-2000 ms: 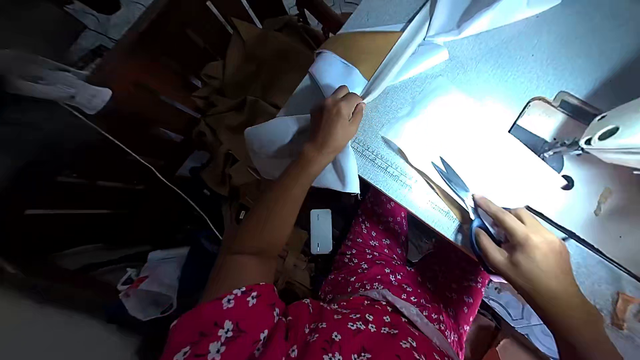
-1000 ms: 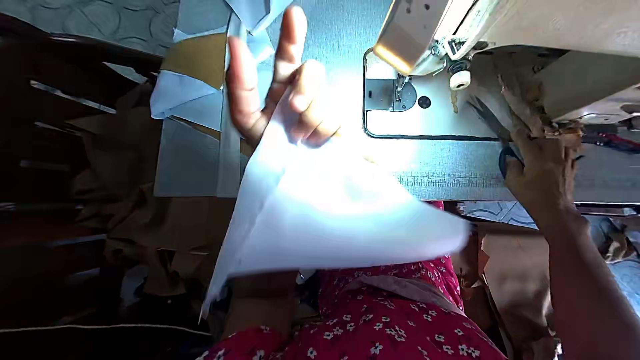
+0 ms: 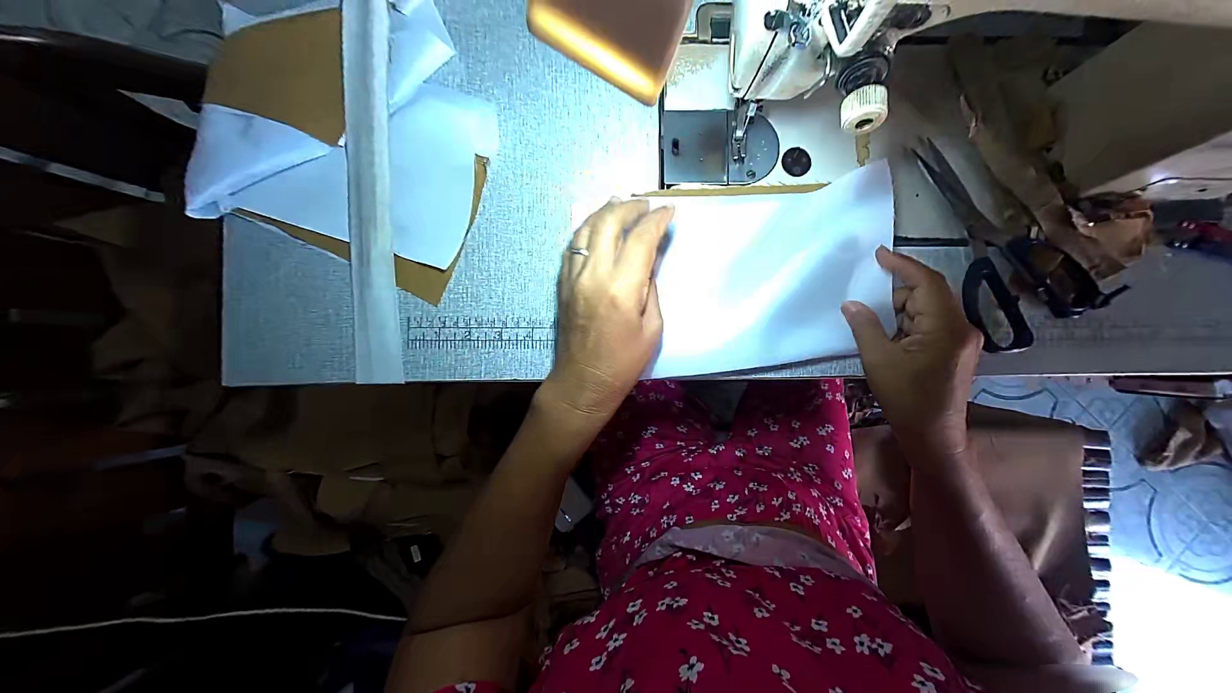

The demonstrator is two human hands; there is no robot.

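A white fabric piece (image 3: 770, 279) lies flat at the table's front edge, with a strip of tan material showing along its far side. My left hand (image 3: 611, 289) rests on its left end, fingers together. At the right end, my right hand (image 3: 914, 337) holds the edge between thumb and fingers. Just beyond the piece are the sewing machine's needle and presser foot (image 3: 741, 140), over the needle plate (image 3: 703, 144). Scissors with dark handles (image 3: 996, 298) lie right of my right hand.
White and tan pieces (image 3: 279, 77) lie at the left under a long pale strip (image 3: 371, 192). A printed ruler scale (image 3: 472, 334) runs along the table's front edge. Brown scraps (image 3: 1107, 221) lie at the right beside the machine. A lit lamp or plate (image 3: 616, 38) hangs over the table.
My right hand held the scissors two seconds ago; they now lie on the table and that hand is at the white fabric. The fabric, lifted and blurred one second ago, now lies flat.
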